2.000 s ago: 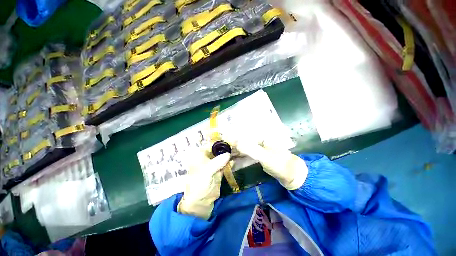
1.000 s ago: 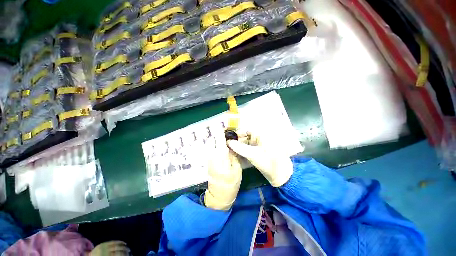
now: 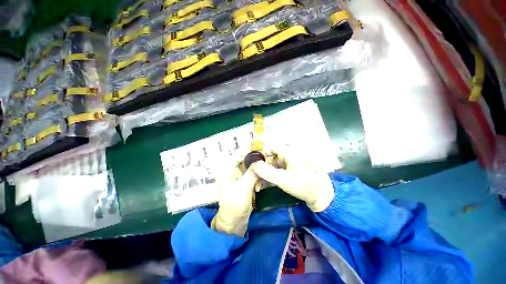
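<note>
A wristwatch (image 3: 253, 159) with a round dark head and a yellow strap is held in front of me, its strap pointing away over a white sheet with rows of small grey shapes (image 3: 194, 172). My left hand (image 3: 234, 198), in a cream glove, grips the watch head from the left and below. My right hand (image 3: 298, 180), in a cream glove, touches the head from the right with its fingertips. The fingers hide part of the head and the near strap. Whether a film piece is pinched there cannot be seen.
A black watch tray (image 3: 233, 65) with yellow-strapped watches under clear film lies behind; another stands at the left. White sheets (image 3: 405, 122) lie at the right, with wrapped red-edged trays (image 3: 444, 61) beyond. See-through sheets (image 3: 72, 205) lie at the left. A person's pink sleeve (image 3: 52, 266) shows lower left.
The view has shifted, moving the trays right and slightly up. Both hands stay around the watch; their fingers have changed position on its head. The pink sleeve has come into view at lower left.
</note>
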